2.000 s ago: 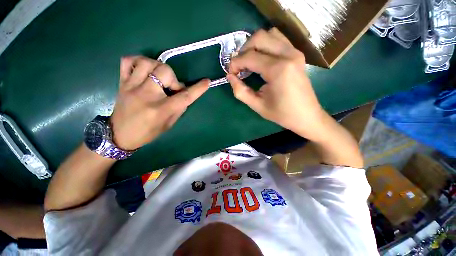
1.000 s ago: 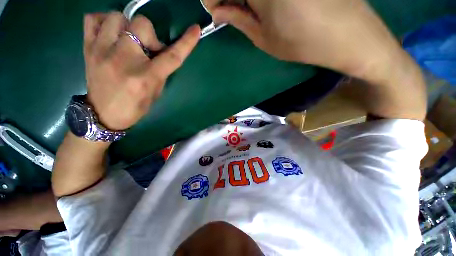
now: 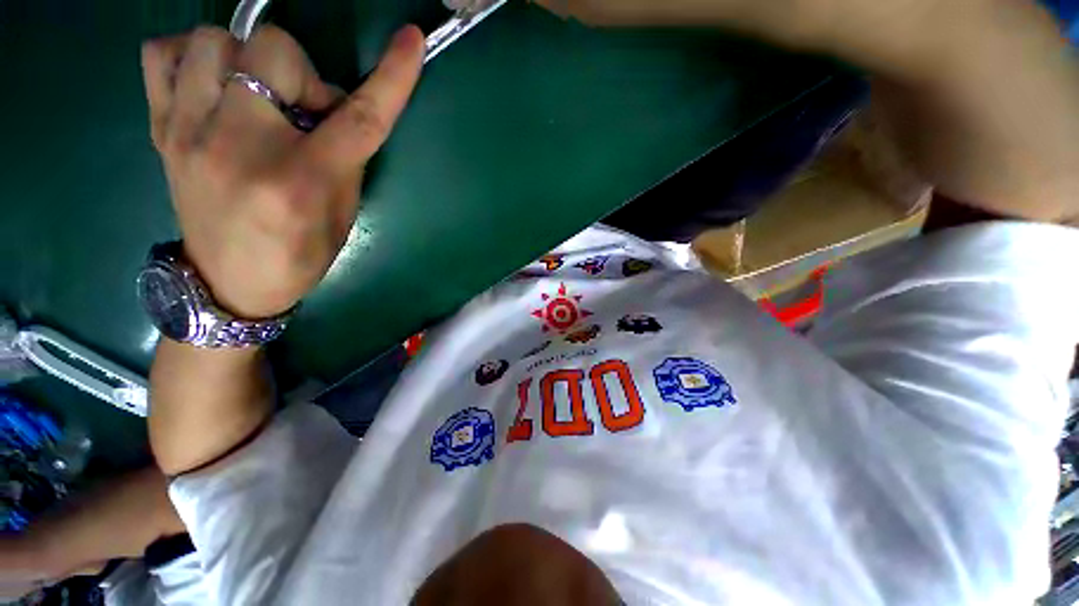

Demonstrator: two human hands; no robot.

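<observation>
A white loop-shaped housing (image 3: 453, 32) lies at the top edge of the picture, mostly cut off. My left hand (image 3: 266, 166), with a ring and a wristwatch, holds its near side, with the index fingertip on the rim. My right forearm (image 3: 947, 95) reaches out past the top right edge. Only a blurred bit of my right hand shows at the top, and its fingers are out of the picture.
The glossy dark green tabletop (image 3: 473, 178) spans the view. Another white housing (image 3: 77, 365) lies at the left. Blue items (image 3: 26, 444) and another person's forearm (image 3: 89, 521) are at the lower left. A brown carton (image 3: 816, 219) stands below the table edge.
The view has shifted, so the held housing and both hands sit higher in the picture. My right arm has extended up and right, away from the housing. The strip box has left the view.
</observation>
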